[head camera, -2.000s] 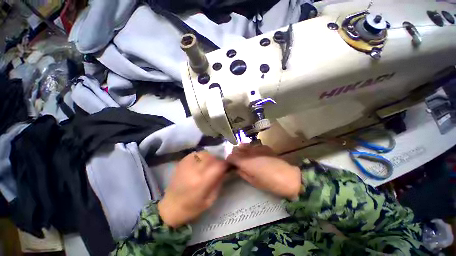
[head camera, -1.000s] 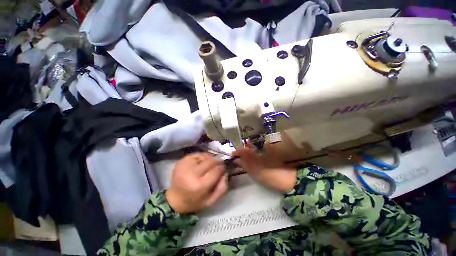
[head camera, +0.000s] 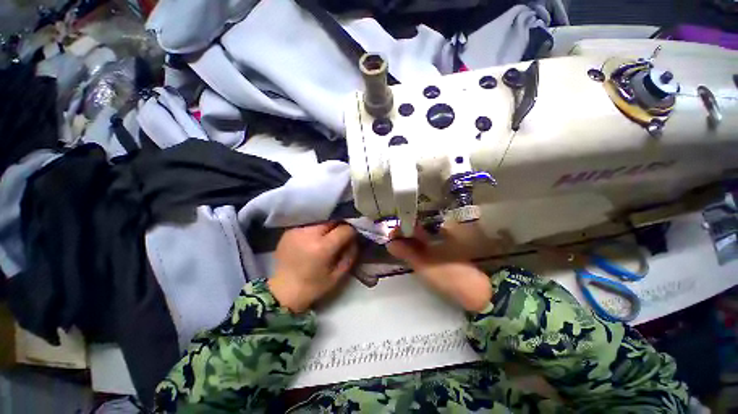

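Observation:
The grey-and-black garment (head camera: 194,263) lies left of the machine, and a part of it runs to the needle area. My left hand (head camera: 314,263) is closed on the garment's edge just left of the needle. My right hand (head camera: 441,263) lies under the head of the cream-white sewing machine (head camera: 485,162), with its fingertips at the needle area on the cloth. A small dark edge of cloth (head camera: 368,275) shows between my hands. The needle and presser foot are mostly hidden by the head and my fingers.
Blue-handled scissors (head camera: 607,283) lie right of my right hand. A printed ruler (head camera: 396,349) runs along the table's front edge. Light-grey garments (head camera: 267,69) are piled behind the machine. Plastic-wrapped items (head camera: 105,89) show at upper left. A pale box-like piece (head camera: 50,348) is low at left.
The view has shifted, so the machine appears farther right. My left hand has moved slightly away from my right hand, and more of the dark cloth edge shows between them.

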